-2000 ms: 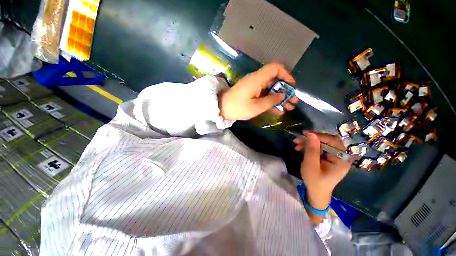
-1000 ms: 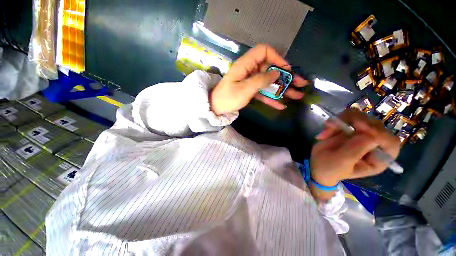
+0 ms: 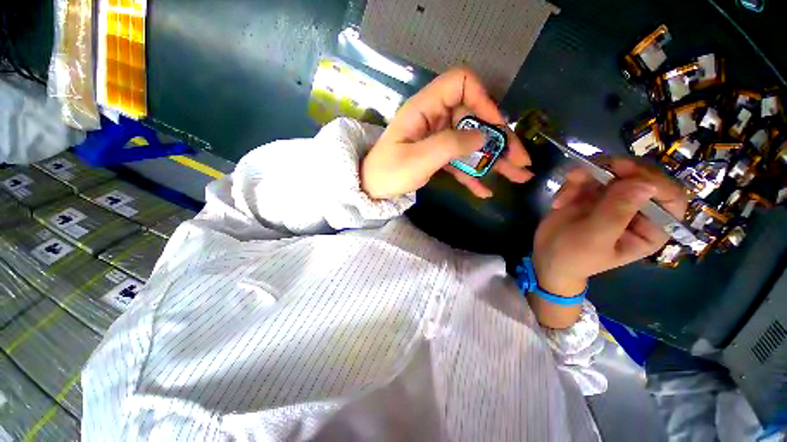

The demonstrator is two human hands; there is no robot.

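Observation:
My left hand holds a rounded-square display module with a teal rim between thumb and fingers, its open inside facing up. My right hand, to the right of it, holds slim silver tweezers. The tip points up and left towards the module, apart from it. Whether the tips are closed is too small to tell. A pile of small orange-brown flex assemblies lies on the dark green bench beyond and to the right of my right hand.
A grey dotted plate lies beyond my left hand, with a yellow translucent film beside it. An orange-yellow strip and a pale film strip lie at the left. Stacked wrapped boxes stand lower left. A grey vented unit stands lower right.
My right hand has moved right and farther from my body; over the last second the tweezers turned, and their tip now shows towards the module. My left hand has moved slightly, still holding the module.

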